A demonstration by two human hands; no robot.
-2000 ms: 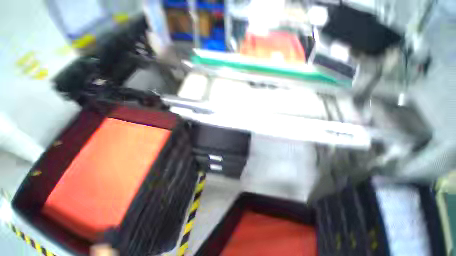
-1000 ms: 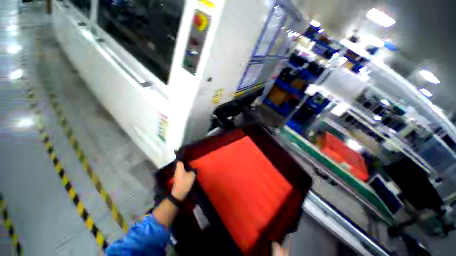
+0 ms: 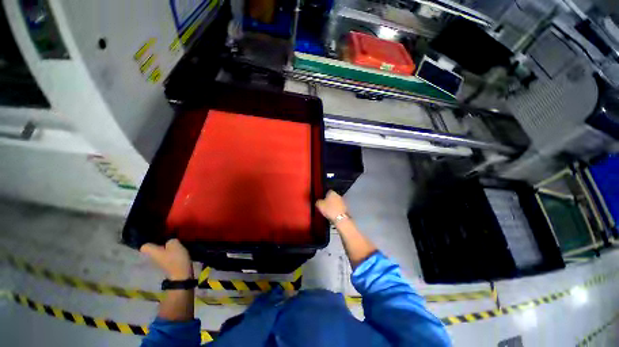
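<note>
A large black tote [image 3: 319, 146] with a flat red liner sheet [image 3: 248, 179] inside is right in front of me, over another black tote. My left hand [image 3: 171, 259] grips its near left corner; a black band is on that wrist. My right hand [image 3: 331, 205] grips its right rim near the front corner. The fingers under or behind the rim are partly hidden. No parts show on the red sheet.
Conveyor rails [image 3: 407, 139] run behind to the right, below a green-edged shelf [image 3: 353, 73] with a red box [image 3: 380, 53]. Black totes [image 3: 461, 234] stand on the floor at right, one holding pale strips. A white machine [image 3: 88, 88] is at left. Yellow-black tape crosses the floor.
The view has turned right and down. The red-lined tote now lies squarer in front of me, above the taped floor area. Both hands are still on it, and the right one now shows fully.
</note>
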